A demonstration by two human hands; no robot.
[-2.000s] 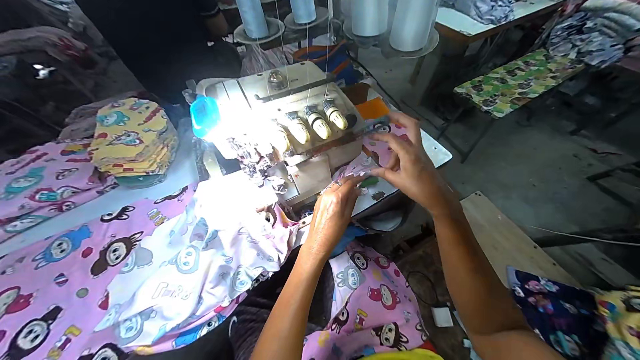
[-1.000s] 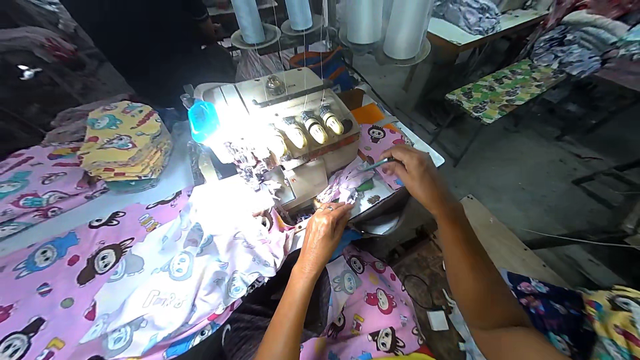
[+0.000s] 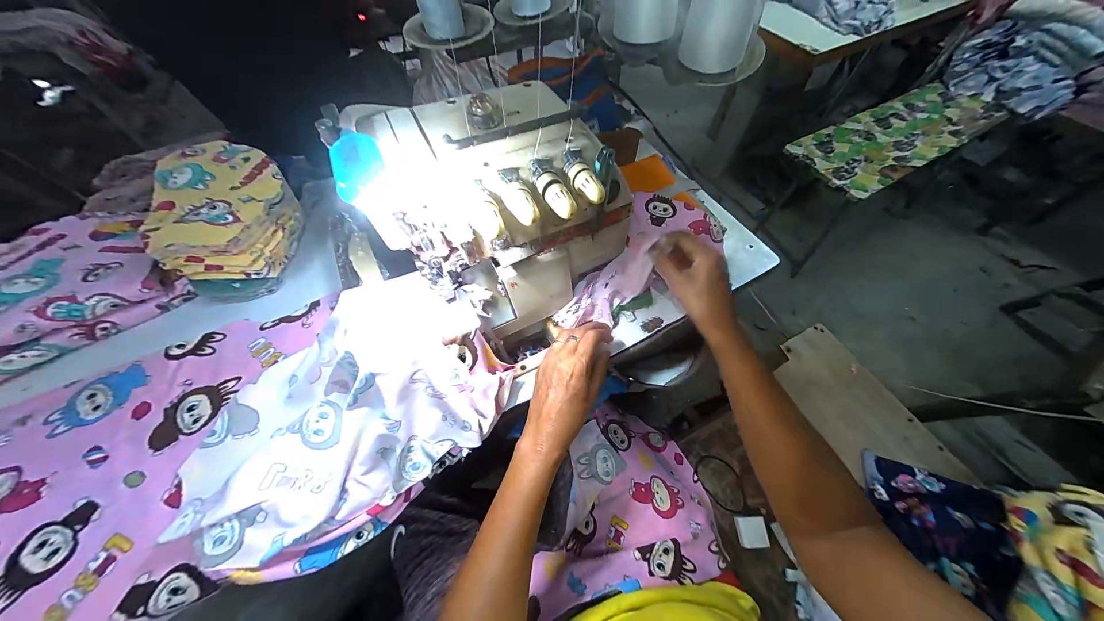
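Note:
An overlock sewing machine stands lit by a bright lamp with a blue shade. My left hand presses and pinches a gathered piece of pink printed fabric at the table's front edge, right of the machine's needle area. Above and right of it, my right hand has its fingertips on the upper end of that fabric; whether it grips anything else is unclear. Left of the machine, a large pink and white printed cloth spreads over the table. More pink printed cloth hangs over my lap.
A stack of yellow printed pieces sits at the left. Thread cones stand behind the machine. A bench with green patterned cloth is at the right. Dark blue fabric and a wooden board lie at the lower right.
My hands were close together two seconds ago; the right one then moved away over the fabric. A thin tool seen in it one second ago is no longer plain to see.

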